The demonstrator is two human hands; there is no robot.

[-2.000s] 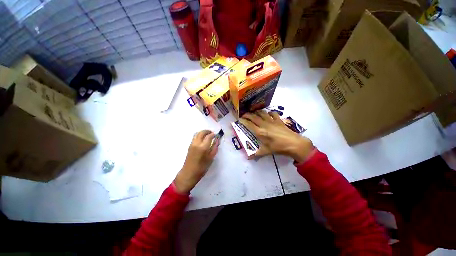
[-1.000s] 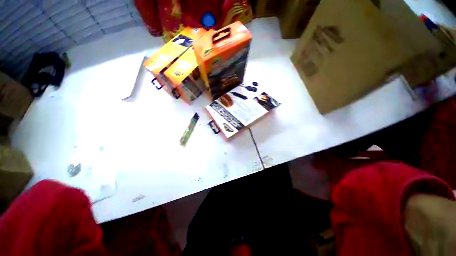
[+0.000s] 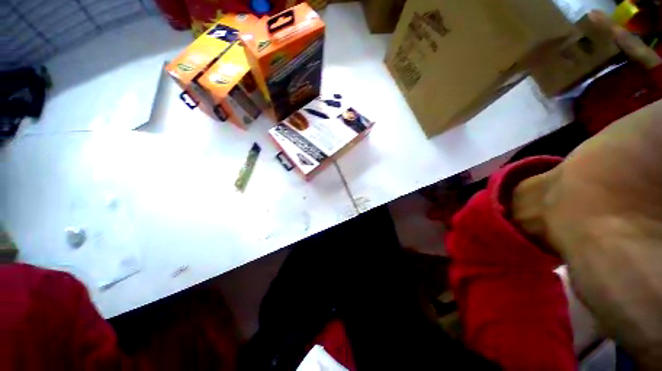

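Note:
A retail box (image 3: 319,138) lies flat on the white table, white printed face up, its black hang tab at the left end. Three more orange retail boxes stand behind it: an upright one (image 3: 294,69) and two beside it at the left (image 3: 231,76). A slim greenish-yellow cutter or strip (image 3: 247,167) with a dark tip lies on the table left of the flat box. My right hand (image 3: 610,210) is large and blurred at the right edge, close to the camera; its fingers cannot be made out. My left hand is out of view; only its red sleeve shows at lower left.
An open brown carton (image 3: 472,58) stands on the table (image 3: 181,224) at the right. A black cap or cloth (image 3: 20,98) lies far left. A crumpled bit (image 3: 75,236) lies on a white sheet at left. Another person's hand (image 3: 633,45) shows at upper right.
Both hands have left the boxes; my right hand has come up close at the right. The cutter or strip from my left hand now lies on the table. The view has shifted right.

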